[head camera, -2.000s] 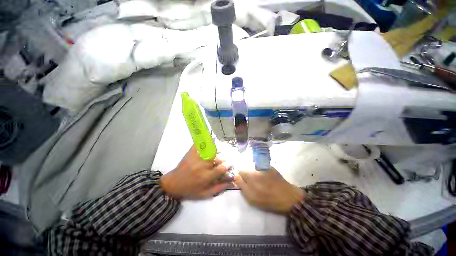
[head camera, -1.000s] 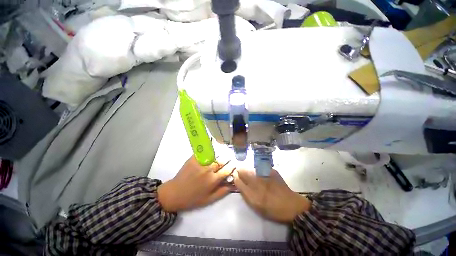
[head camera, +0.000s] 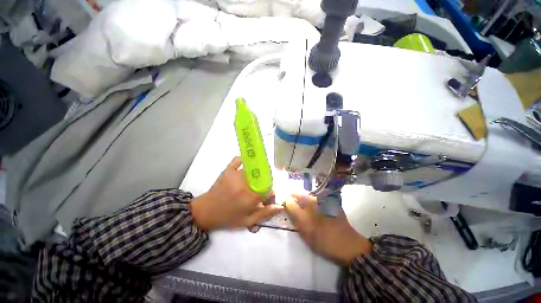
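The white sewing machine head (head camera: 311, 133) with a blue stripe stands in front of me, its needle area lit by strong glare. My left hand (head camera: 230, 200) lies on the white table just left of the needle area, partly behind a lime-green tag-like attachment (head camera: 253, 148). My right hand (head camera: 325, 228) lies just right of it, partly behind the machine's metal parts. The fingertips of both hands almost meet below the needle area. Glare and the fingers hide whatever lies between them, so I cannot tell if cloth is held.
Large grey cloth (head camera: 130, 142) lies left of the machine, with white padded bundles (head camera: 142, 35) behind it. A slim black tool (head camera: 464, 231) lies on the table at right. The ruler-marked front edge (head camera: 237, 291) runs below my hands. Yellow-tan strips (head camera: 473, 121) lie on the machine.
The view has shifted, so the machine appears farther right and more turned. The fingertips of both hands stay close together by the needle area, with the right hand angled more steeply.
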